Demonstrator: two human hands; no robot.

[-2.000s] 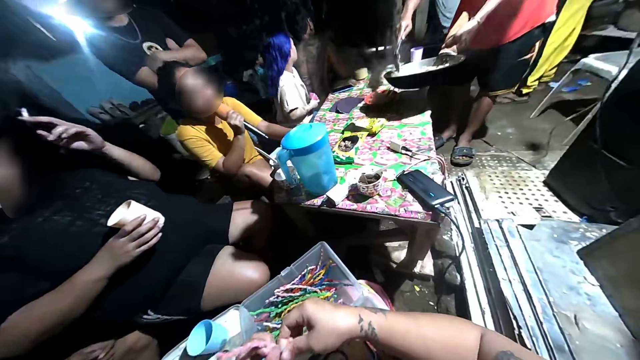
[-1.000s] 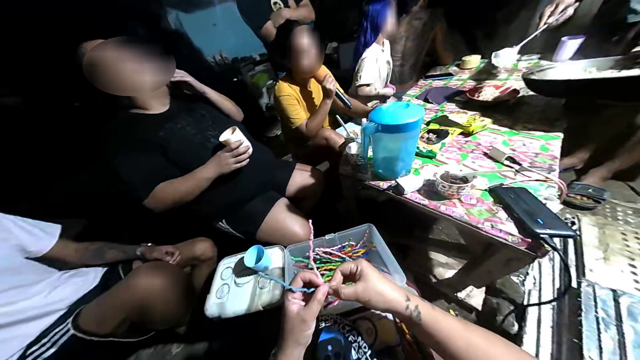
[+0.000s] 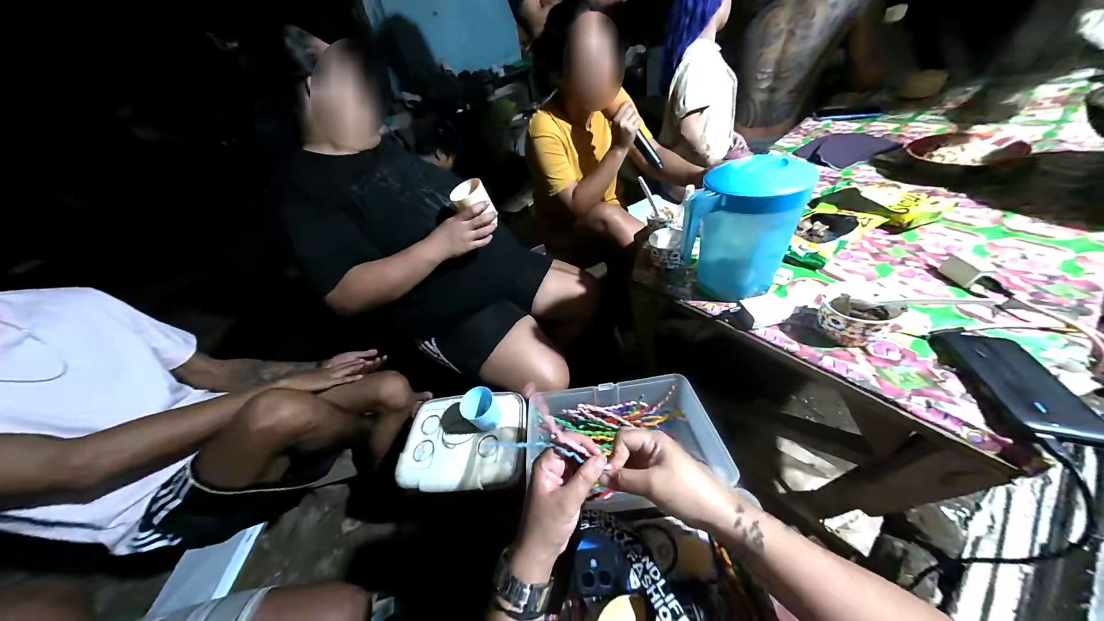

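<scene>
Pink and light blue braided cords [image 3: 565,431] are pinched between the fingertips of my left hand [image 3: 555,500], which wears a wristwatch. Touching it, my right hand [image 3: 660,474] closes its thumb and forefinger on the same cords; their held ends are hidden by my fingers. Both hands are over the near edge of a clear plastic box [image 3: 703,414]. Inside lie several colourful braided cords [image 3: 638,414]. Left of the box, a small blue cup [image 3: 479,408] rests on a white lidded container [image 3: 431,470].
A table with a floral cover [image 3: 897,379] stands at right, bearing a blue pitcher [image 3: 753,233], a patterned bowl [image 3: 849,321] and a black phone-like device [image 3: 1026,384] with a cable. Several people sit beyond and at left; one holds a paper cup [image 3: 473,198], another a microphone [image 3: 647,148].
Two seconds ago my left hand was mostly out of clear view; now both hands meet on the cords. The view has swung considerably since the first frame.
</scene>
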